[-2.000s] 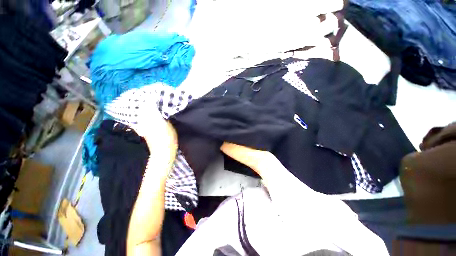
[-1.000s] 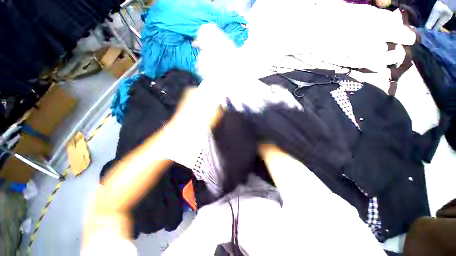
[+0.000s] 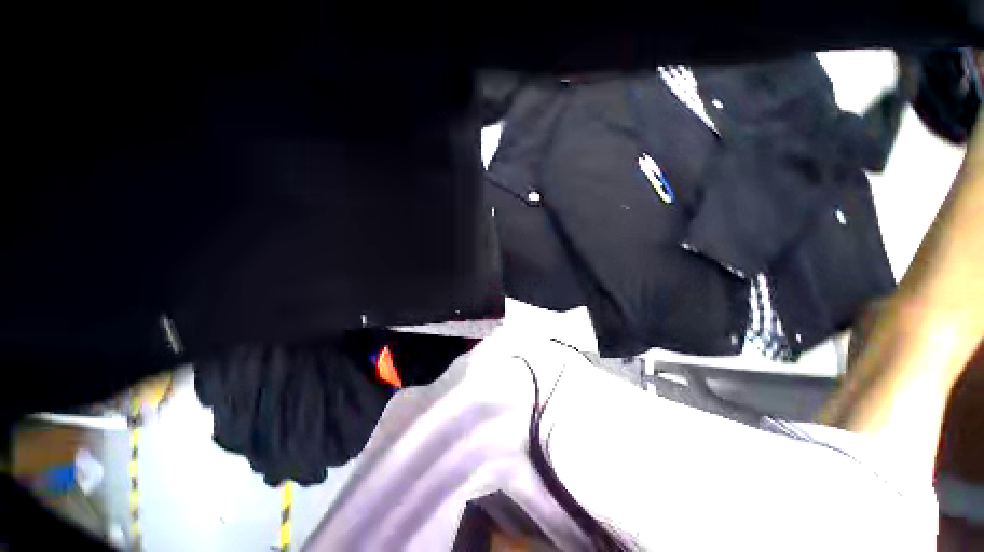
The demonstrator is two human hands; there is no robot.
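A large black garment (image 3: 270,194) hangs very close to the camera and covers the left and top of the view. Its lower hem runs from the left to the middle. My left hand is not visible. My right forearm rises at the right edge, but the hand itself is out of the picture. Black shirts (image 3: 626,248) with gingham trim (image 3: 764,318) lie on the white table (image 3: 928,178). A short blue-white tool, perhaps a pen (image 3: 655,179), lies on them.
A black garment pile (image 3: 291,410) hangs at the table's left side, with a small orange piece (image 3: 387,367) beside it. The grey floor (image 3: 210,474) shows yellow-black tape (image 3: 286,518) at the lower left. Something brown stands at the right edge.
A black garment has come up close before the camera, hiding the turquoise pile. My right forearm has moved from the middle to the right edge. My left arm is no longer seen.
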